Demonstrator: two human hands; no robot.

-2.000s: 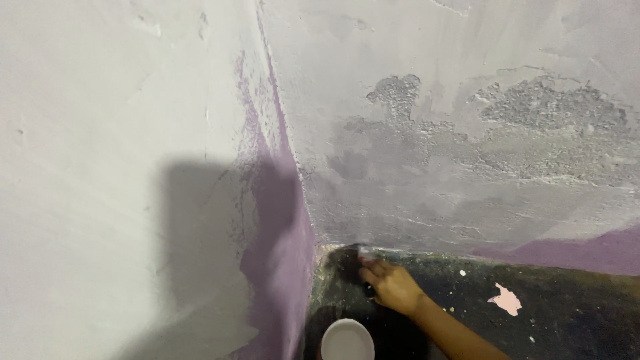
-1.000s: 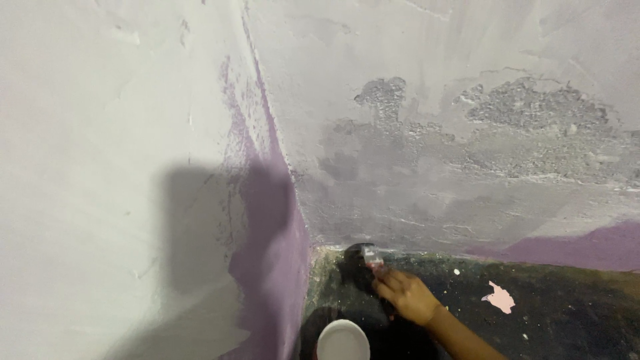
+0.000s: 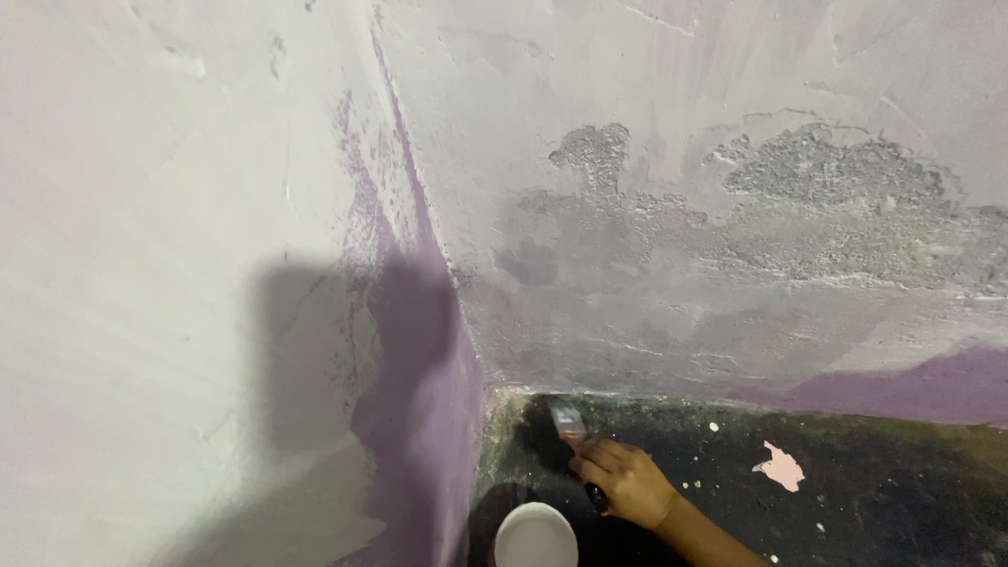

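My right hand point(image 3: 626, 482) grips a paintbrush point(image 3: 568, 421) by its handle, low in the corner where two walls meet the dark floor. The brush has a metal ferrule, and its whitish bristles point up toward the foot of the right-hand wall point(image 3: 598, 331); whether they touch it I cannot tell. Below the brush stands a round white container point(image 3: 536, 537), partly cut off by the frame's lower edge, with pale contents. Purple paint point(image 3: 417, 409) shows along the corner on the left-hand wall. My left hand is out of view.
Rough grey patches point(image 3: 839, 169) mark the right-hand wall, with another purple area point(image 3: 913, 386) near its base. A pale pink splotch point(image 3: 782, 466) and small light specks lie on the dark floor point(image 3: 882, 504). Shadows fall across the left-hand wall point(image 3: 157, 236).
The hand and brush have shifted slightly down and away from the foot of the wall, and more of the brush shows than two seconds ago.
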